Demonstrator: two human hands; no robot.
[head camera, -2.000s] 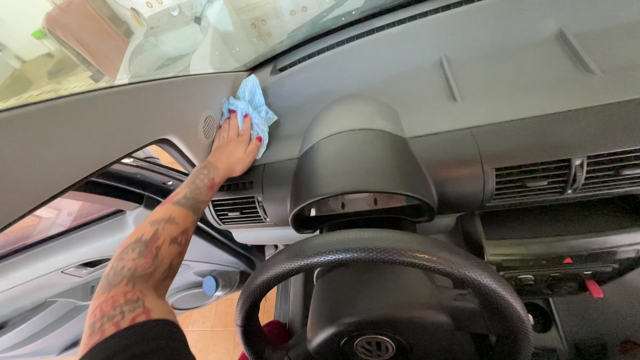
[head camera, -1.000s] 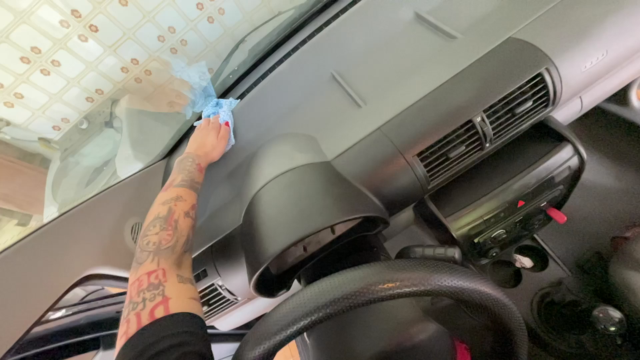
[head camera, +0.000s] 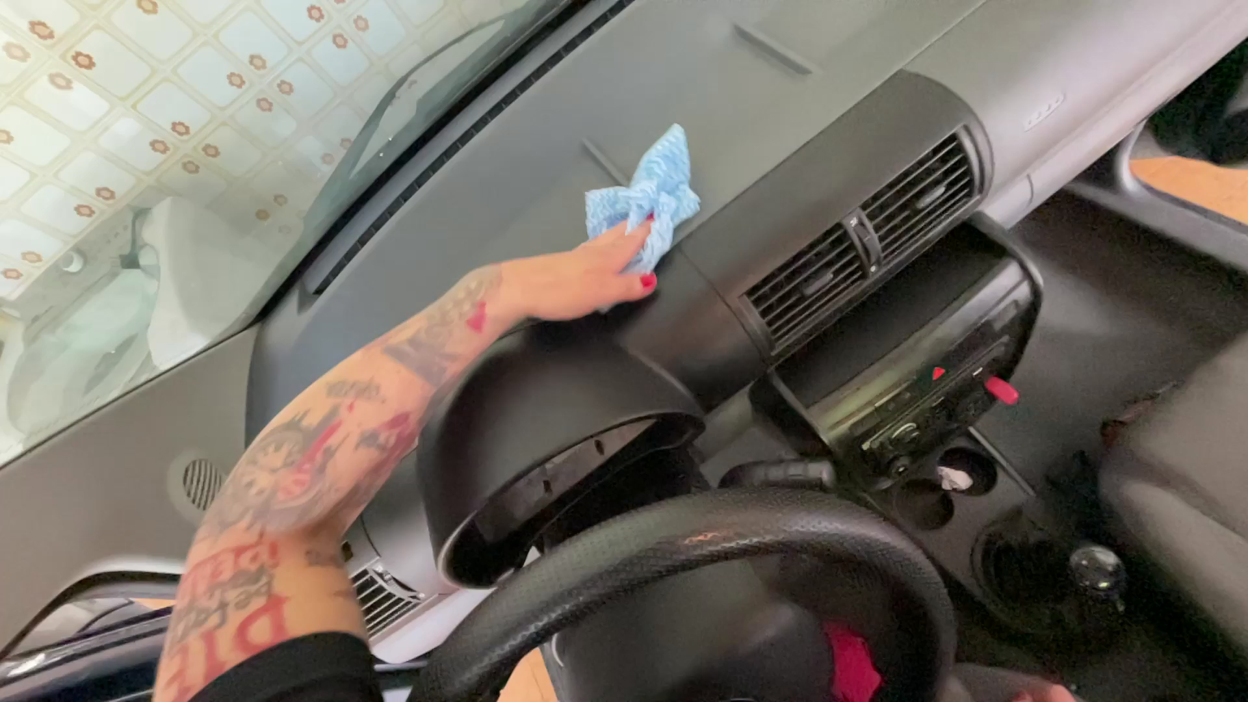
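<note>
My left hand (head camera: 595, 276) presses a crumpled light-blue cleaning cloth (head camera: 655, 195) against the top of the grey dashboard (head camera: 468, 224), just beyond the instrument cluster hood (head camera: 556, 400). The cloth bunches under and ahead of its fingers. Low in the view, right of the steering wheel (head camera: 741, 522), a small part of my right hand (head camera: 1038, 690) shows at the bottom edge; its fingers and whatever it may hold are cut off. The opening under the hood shows a dark cavity.
Central air vents (head camera: 863, 239) and the centre console (head camera: 907, 419) lie right of the hood. Lower right are cup holders (head camera: 960, 473), the gear knob (head camera: 1097, 570) and a seat (head camera: 1189, 468). The windshield (head camera: 322, 127) slopes along the upper left. A red object (head camera: 851, 663) shows behind the wheel.
My left hand has moved with the cloth from the dashboard's left corner, along the windshield's base, to the area beyond the hood near the centre. The view has turned markedly.
</note>
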